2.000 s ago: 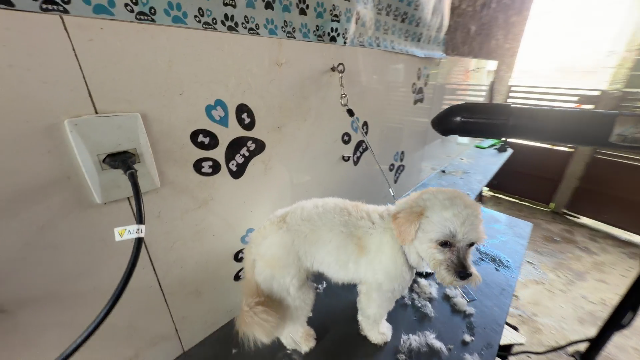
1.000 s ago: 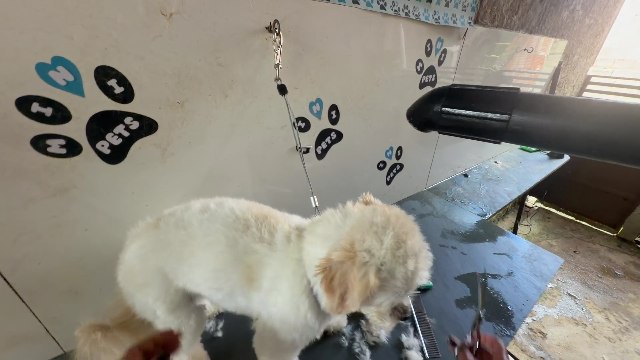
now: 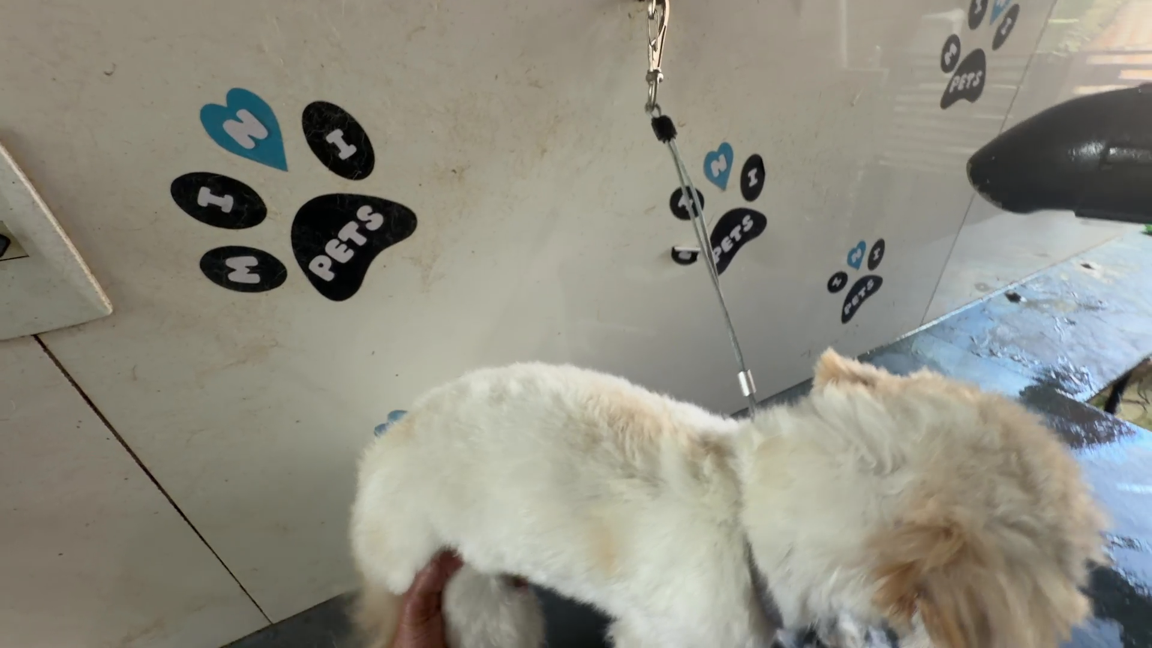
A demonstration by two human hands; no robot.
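A small cream-white dog (image 3: pixel 558 468) with tan ears stands side-on on a dark grooming table (image 3: pixel 1116 504), its head lowered at the right. Around its neck runs a thin loop joined to a steel cable tether (image 3: pixel 724 306), which hangs from a metal snap hook (image 3: pixel 656 54) on the wall. My left hand (image 3: pixel 427 603) touches the dog's hind leg from the near side at the lower edge of the view; part of it is hidden behind the fur. My right hand is out of view.
A black dryer nozzle (image 3: pixel 1062 153) juts in from the upper right. Behind the dog stands a tiled wall (image 3: pixel 522 234) with paw-print stickers. A wall outlet plate (image 3: pixel 45 252) is at the left edge. The table's surface looks wet at the right.
My left hand has come to the dog's hind leg. My right hand, seen one second ago with scissors, has left the view. The dog's head has dipped lower.
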